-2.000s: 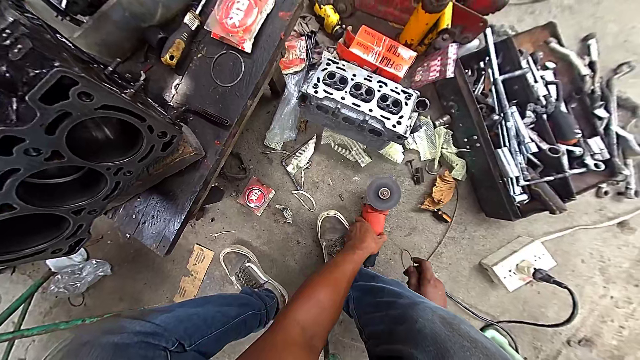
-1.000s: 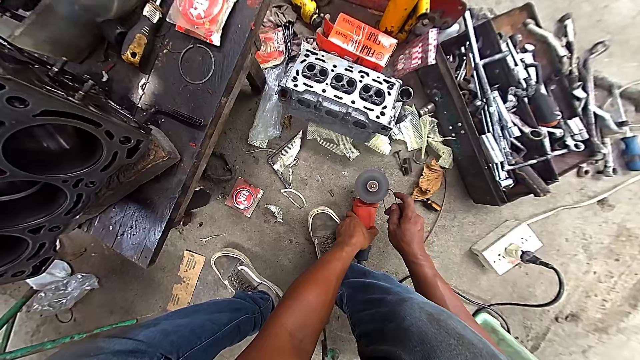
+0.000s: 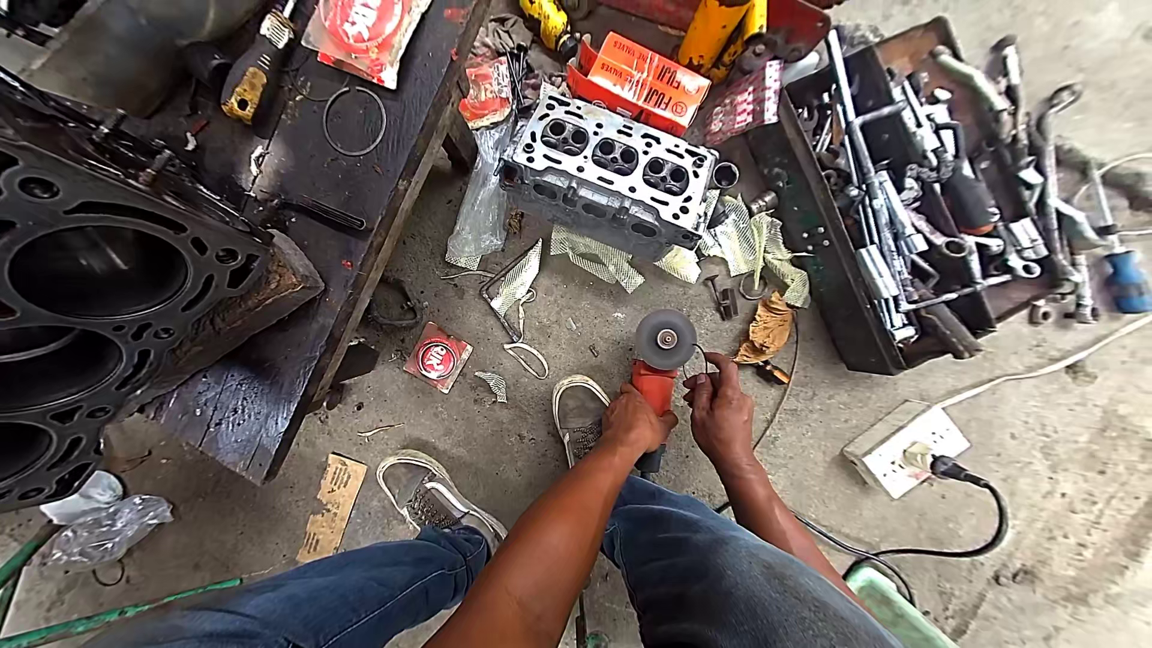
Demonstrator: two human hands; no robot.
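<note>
My left hand (image 3: 635,421) is closed around the body of a red angle grinder (image 3: 653,385), whose grey disc (image 3: 666,338) faces up toward the camera. Just right of the tool, my right hand (image 3: 720,407) pinches a thin metal ring (image 3: 700,349), probably a piston ring, and its edge is at the disc's right side. Whether ring and disc touch cannot be told. Beyond the hands a metal cylinder head (image 3: 621,166) rests on the floor. On the dark wooden bench (image 3: 360,261) lie another thin ring (image 3: 355,121) and an engine block (image 3: 171,333).
A metal toolbox (image 3: 837,297) full of wrenches and sockets stands at the right, near a white power outlet box (image 3: 909,450) with a plug in it. Red valve boxes (image 3: 650,81) lie behind the cylinder head. My shoes (image 3: 432,493) flank the work, and a dry leaf (image 3: 768,329) lies near the right hand.
My right hand has risen from beside my knee to the grinder's disc, bringing the thin ring to its right edge. My left hand has kept hold of the grinder.
</note>
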